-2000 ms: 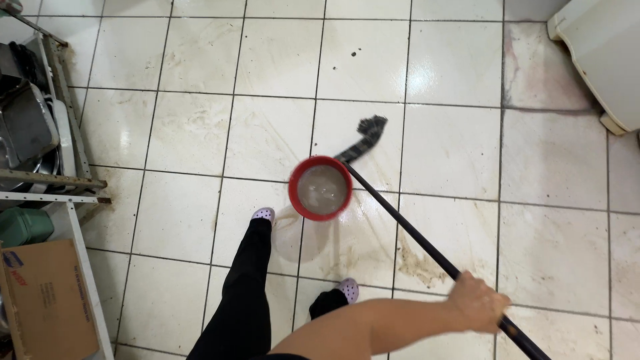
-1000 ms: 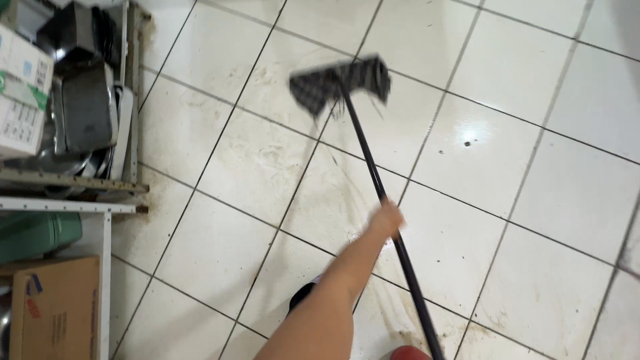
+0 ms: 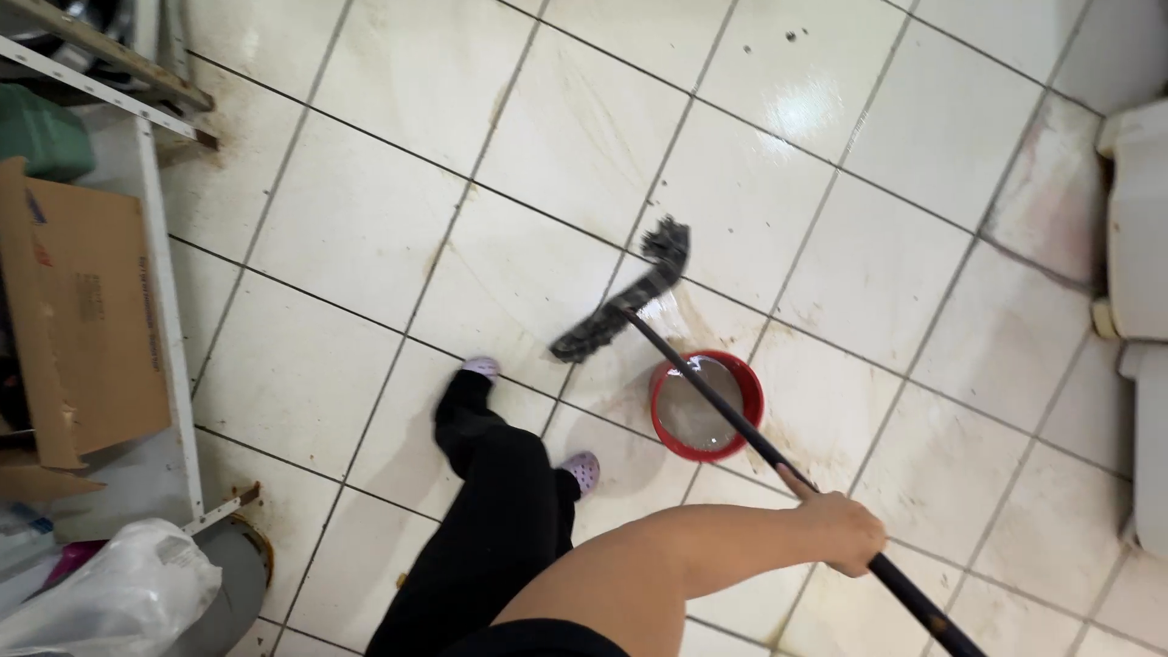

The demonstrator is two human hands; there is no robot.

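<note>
My right hand (image 3: 844, 531) is closed around the dark handle (image 3: 912, 598) of a mop, on the right of the view. The handle slants up and left, passing over a red bucket (image 3: 756, 401) of murky grey-brown liquid. At its far end the dark, patterned cloth mop head (image 3: 639, 292) lies on the white tiled floor, above and left of the bucket. A wet, brownish patch shows between mop head and bucket. My left hand is not in view.
My feet in light purple clogs (image 3: 582, 473) stand left of the bucket. A metal shelf (image 3: 164, 301) with a cardboard box (image 3: 100, 319) and a green container (image 3: 41, 132) is at left, above a plastic bag (image 3: 119, 584). Pale appliances or cabinets (image 3: 1150, 219) line the right edge.
The mop head was spread out on the floor farther from the bucket one second ago; now it lies narrow, close to the bucket. The view has shifted and turned. My right hand keeps holding the handle.
</note>
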